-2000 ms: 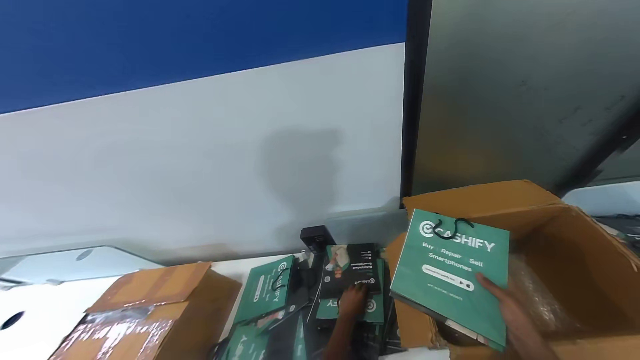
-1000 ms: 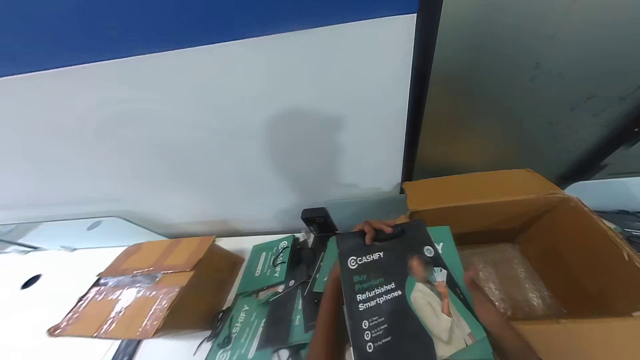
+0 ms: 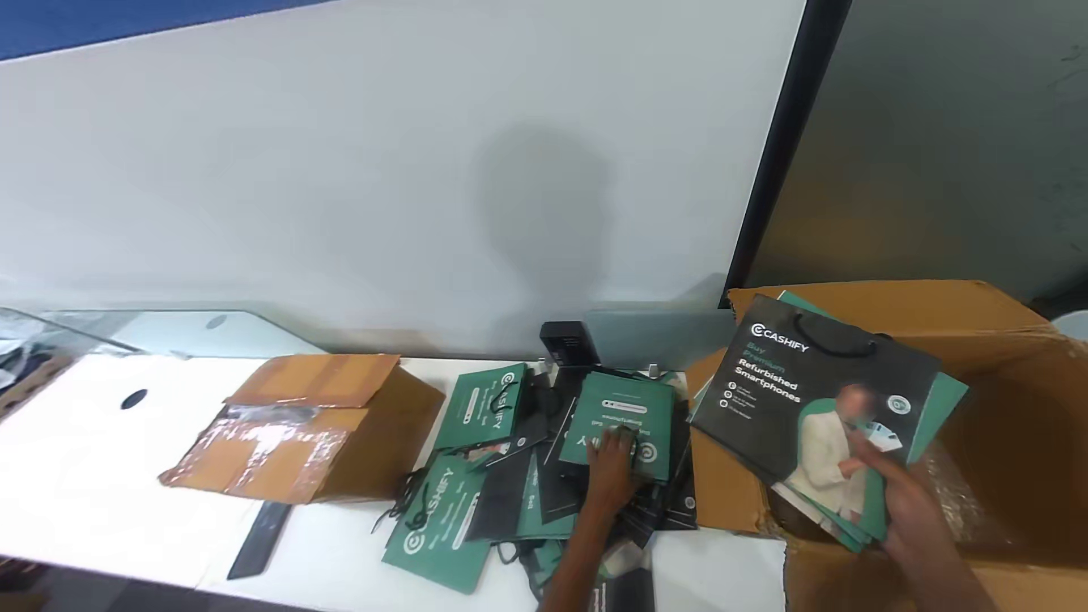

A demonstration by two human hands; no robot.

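My right hand (image 3: pixel 914 501) grips a small stack of paper carrier bags (image 3: pixel 816 408) by its lower right edge, over the left side of an open cardboard box. The front bag is black with a printed picture and a cord handle; green ones show behind it. My left hand (image 3: pixel 614 466) touches the handle end of a green paper bag (image 3: pixel 625 416) that lies on the pile; its fingertips are at the handle, and whether they grip it is unclear. More green and black bags (image 3: pixel 442 527) lie spread on the white table.
The open cardboard box (image 3: pixel 1003 425) at the right holds clear plastic wrap. A taped cardboard box (image 3: pixel 306 433) stands at the left. A small black device (image 3: pixel 569 344) stands behind the pile, near the white wall panel. A glass pane (image 3: pixel 187 331) is at the back left.
One second ago both hands were at the black-fronted bags; now my left hand is down at the pile on the table, and my right hand alone holds the stack, farther right.
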